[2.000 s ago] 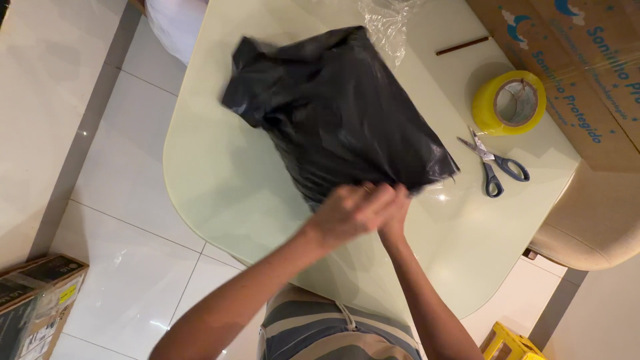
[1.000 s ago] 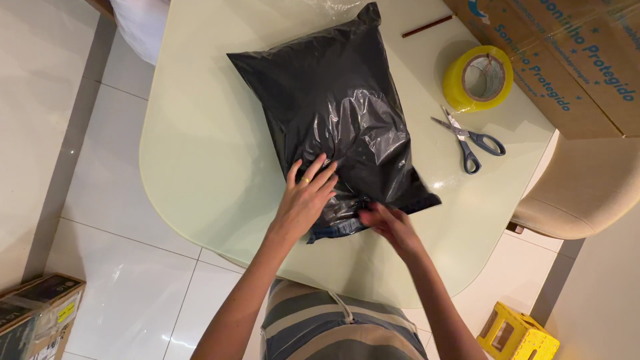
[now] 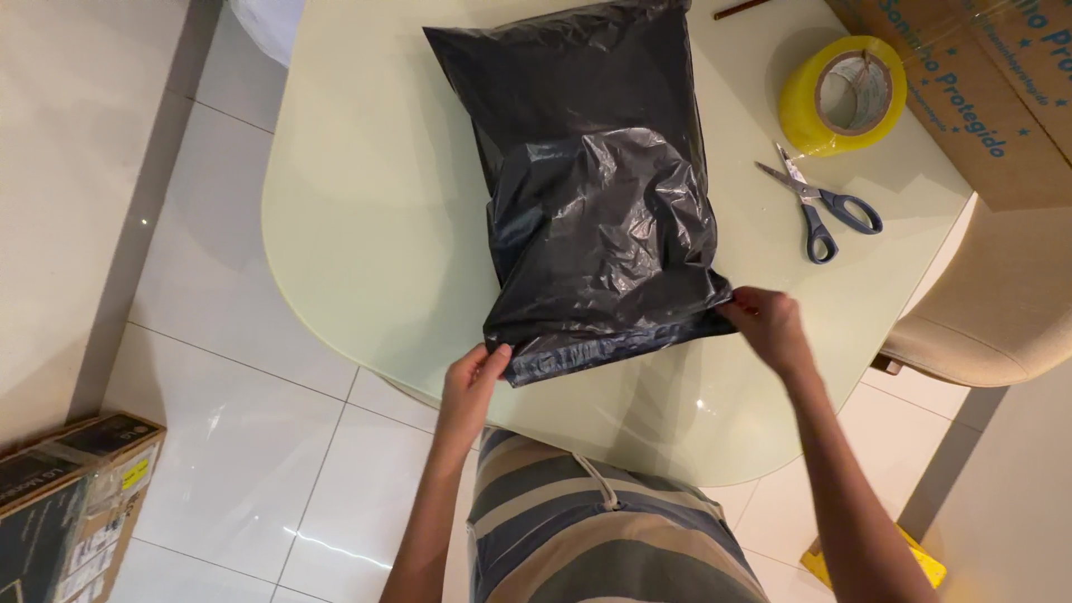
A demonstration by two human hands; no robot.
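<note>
A filled black plastic mailing bag lies on the pale green tabletop, its surface creased and shiny. My left hand pinches the near left corner of the bag between thumb and fingers. The near right corner is pinched in my right hand. Between the two hands runs the bag's near edge, with a glossy strip along it. To the right of the bag lie scissors with dark blue handles, blades slightly apart. Just beyond them is a roll of clear yellowish packing tape.
A printed cardboard box is at the upper right, near a thin brown stick. A beige chair stands at the table's right side. On the floor are another carton at left and a yellow plastic object at right.
My hands have moved apart, from the bag's surface and lower edge to its two near corners. Two seconds ago they were together at its near edge. The bag has turned and lies flatter.
</note>
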